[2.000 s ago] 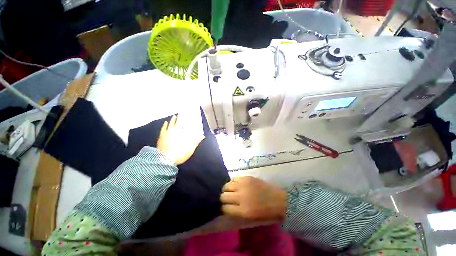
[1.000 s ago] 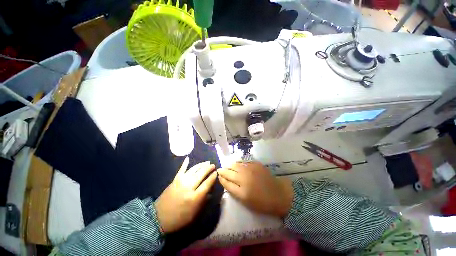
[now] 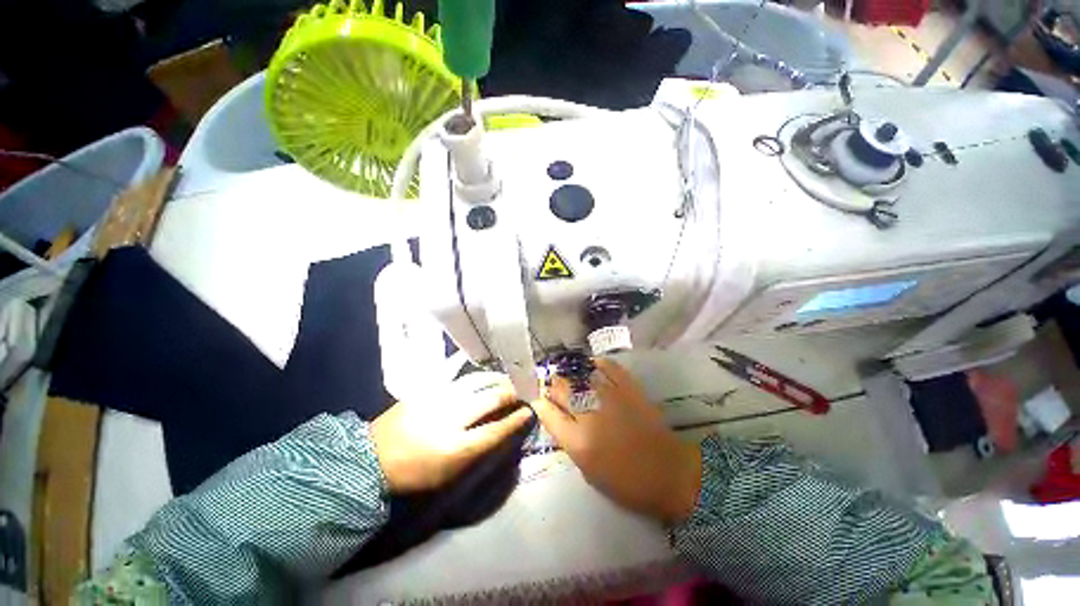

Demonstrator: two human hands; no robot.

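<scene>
Black garment cloth (image 3: pixel 225 391) lies limp on the white table, from the left edge to the needle area. My left hand (image 3: pixel 444 436) rests flat on the cloth just left of the needle, fingers pointing right. My right hand (image 3: pixel 622 444) is at the presser foot, its fingertips close to my left fingertips at the cloth's edge. The white sewing machine head (image 3: pixel 592 225) stands over both hands. The needle and presser foot area (image 3: pixel 571 376) is partly hidden by my right fingers. Whether the right fingers pinch the cloth is hard to see.
Red-handled snips (image 3: pixel 776 381) lie right of the needle. A lime-green fan (image 3: pixel 361 101) and a green rod (image 3: pixel 467 38) stand behind the machine head. A tray recess with small items (image 3: pixel 1002 403) is at right. Pale blue tubs (image 3: pixel 85 187) stand behind, and cardboard (image 3: pixel 68 497) lines the left edge.
My left hand has come from the upper cloth down beside the needle. My right hand has moved up to the presser foot. The cloth has shifted left, and the view has moved closer to the machine.
</scene>
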